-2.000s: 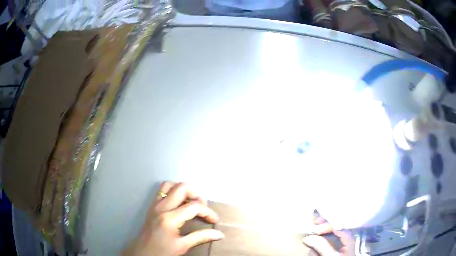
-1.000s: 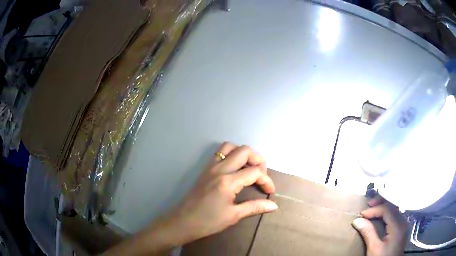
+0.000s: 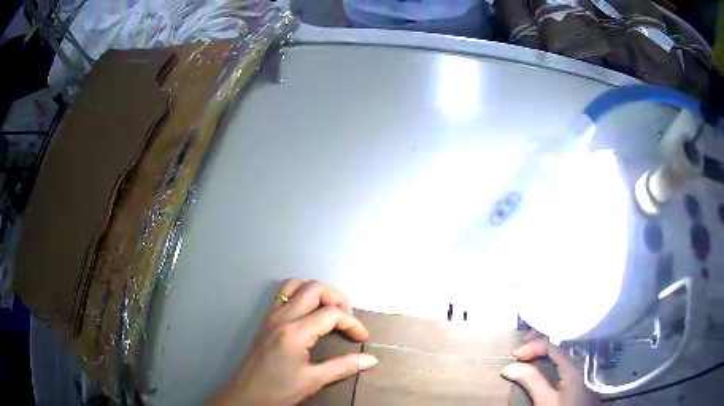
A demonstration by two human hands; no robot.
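Observation:
A brown garment panel lies at the bottom edge of the view, with a stitched line across its upper part and a dark vertical edge near my left fingers. My left hand pinches the panel's left part between thumb and fingers. My right hand pinches its right part, beside the machine's needle area, and is partly cut off by the bottom edge. The glowing sewing lamp hides much of the machine head above my right hand. The needle itself cannot be made out.
A stack of cut brown panels lies at left on crinkled clear plastic. White cloth is heaped at top left. Tied brown bundles lie at top right. The lamp's blue neck and a cream knob stand at right.
Since one second ago the view has shifted, so hands and cloth appear lower and further left. Both hands still grip the panel. The lamp neck, cream knob and bundles show more fully.

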